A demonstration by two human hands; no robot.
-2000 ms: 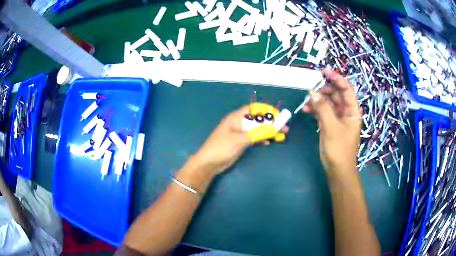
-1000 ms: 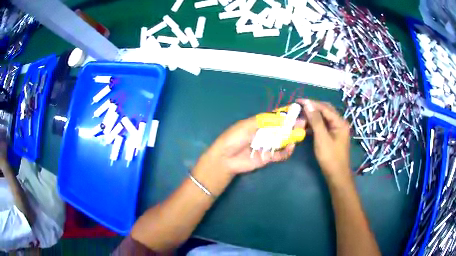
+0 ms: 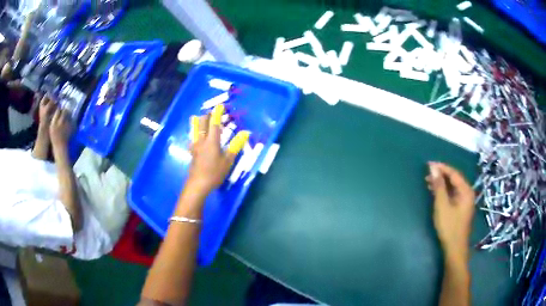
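Observation:
My left hand (image 3: 212, 146), with yellow finger cots, is over the blue plastic tray (image 3: 157, 197). Its fingers are spread among the filled sleeves (image 3: 246, 161), and no piece shows gripped in it; what lies under the palm is hidden. Fine red wires trail from some pieces in the tray. My right hand (image 3: 450, 194) is above the green mat, its fingers loosely curled and apart, with nothing visible in it. Plain white sleeves (image 3: 400, 51) lie loose at the top. A large tangled heap of wired stems (image 3: 515, 143) lies at the right.
A long white strip (image 3: 383, 98) crosses the mat from the grey post (image 3: 206, 30). A small round white object (image 3: 190, 51) is by the post. At left are a neighbouring blue tray (image 3: 114, 98) and another person in white (image 3: 36, 203), hands at more parts.
The view has turned left. My left hand has moved from mid-mat to the tray and no longer shows the bunch of sleeves it held. My right hand is now apart from it.

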